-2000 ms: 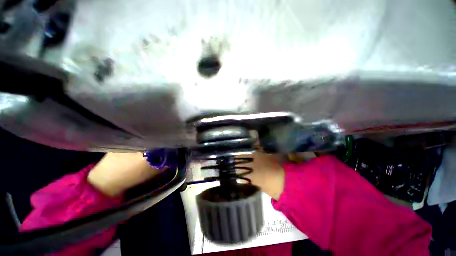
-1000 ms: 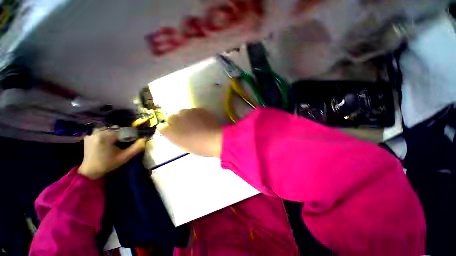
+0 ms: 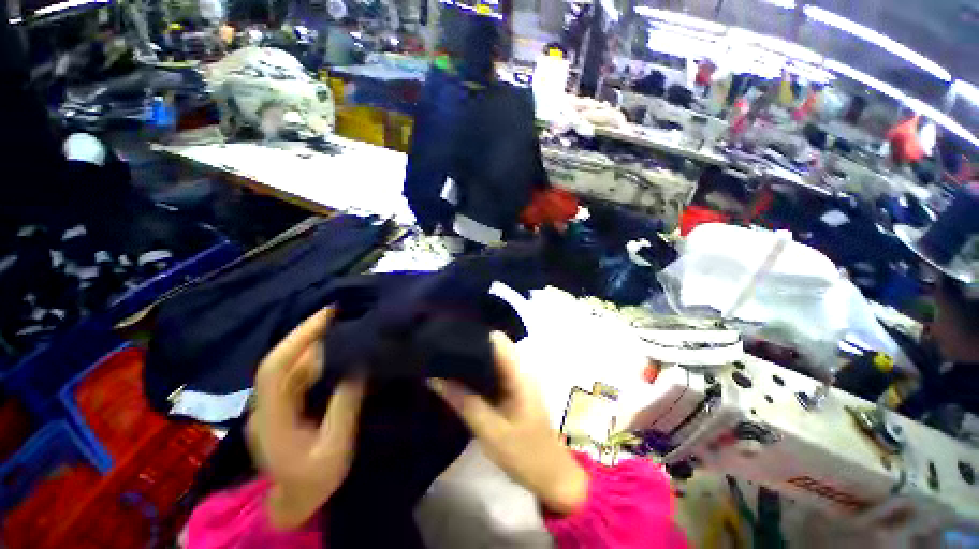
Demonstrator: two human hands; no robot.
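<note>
My left hand (image 3: 301,418) and my right hand (image 3: 510,424) hold a bunched dark garment piece (image 3: 403,332) up in front of me, one hand on each side. Both hands are bare, with pink sleeves. The cloth hangs down between my forearms. A small pale strip (image 3: 508,295) shows at the cloth's upper right. The sewing machine (image 3: 794,440) with red lettering is to the right of my right hand, apart from the cloth.
A dark cloth stack (image 3: 258,295) lies at left above red crates (image 3: 134,440) with blue edges. A white plastic bag (image 3: 762,273) lies behind the machine. Another white table (image 3: 311,172) stands ahead. A person (image 3: 950,322) is partly visible at the right edge.
The view has swung up and left from the needle area to the wider workshop. Both hands have left the machine and now hold the dark cloth raised.
</note>
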